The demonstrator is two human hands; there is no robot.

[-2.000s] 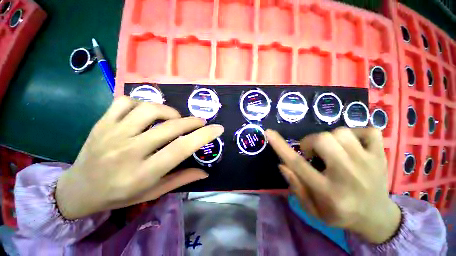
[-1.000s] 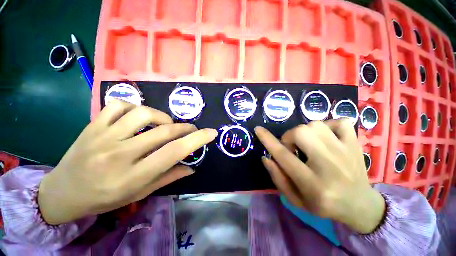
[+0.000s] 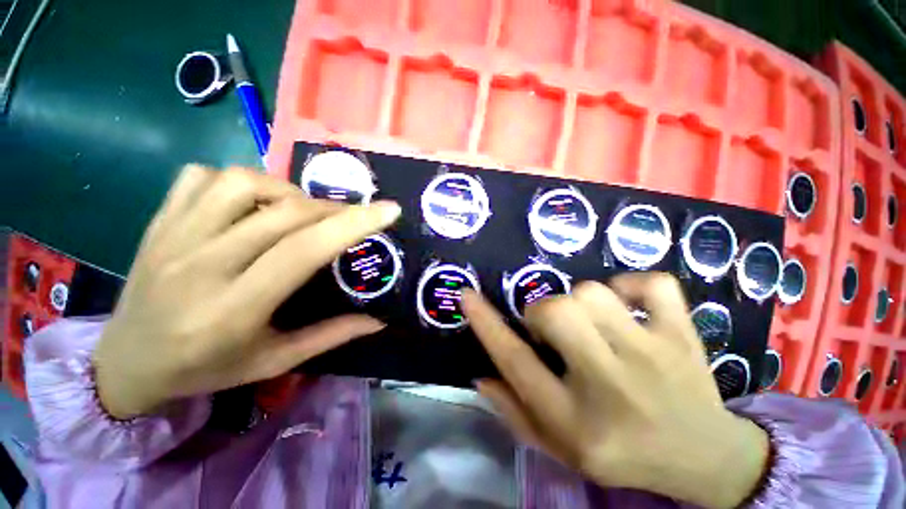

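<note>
Lit round smartwatch units lie in two rows on a black pad (image 3: pixel 397 343). My right hand (image 3: pixel 616 383) has its index fingertip on the right part of a lower-row watch unit (image 3: pixel 447 296) with red and green marks; its other fingers are bent over the pad. A watch unit (image 3: pixel 536 288) beside it is partly covered by that hand. My left hand (image 3: pixel 233 283) is spread over the pad's left end, thumb and index apart around another lower-row watch unit (image 3: pixel 367 265), gripping nothing visible. Its index finger covers the lower edge of the upper-left watch unit (image 3: pixel 337 179).
The main salmon-red foam tray (image 3: pixel 477 89) lies beyond the pad, with another foam tray (image 3: pixel 842 214) of watches at the right. A set-aside watch unit (image 3: pixel 199 76) and a blue pen (image 3: pixel 248 104) lie on the green surface at the left. Part of another tray (image 3: pixel 40 268) shows at far left.
The view has shifted and tilted. My right index finger has moved from beside one lower-row watch onto another's screen. My left hand has moved off, uncovering lower-row watches.
</note>
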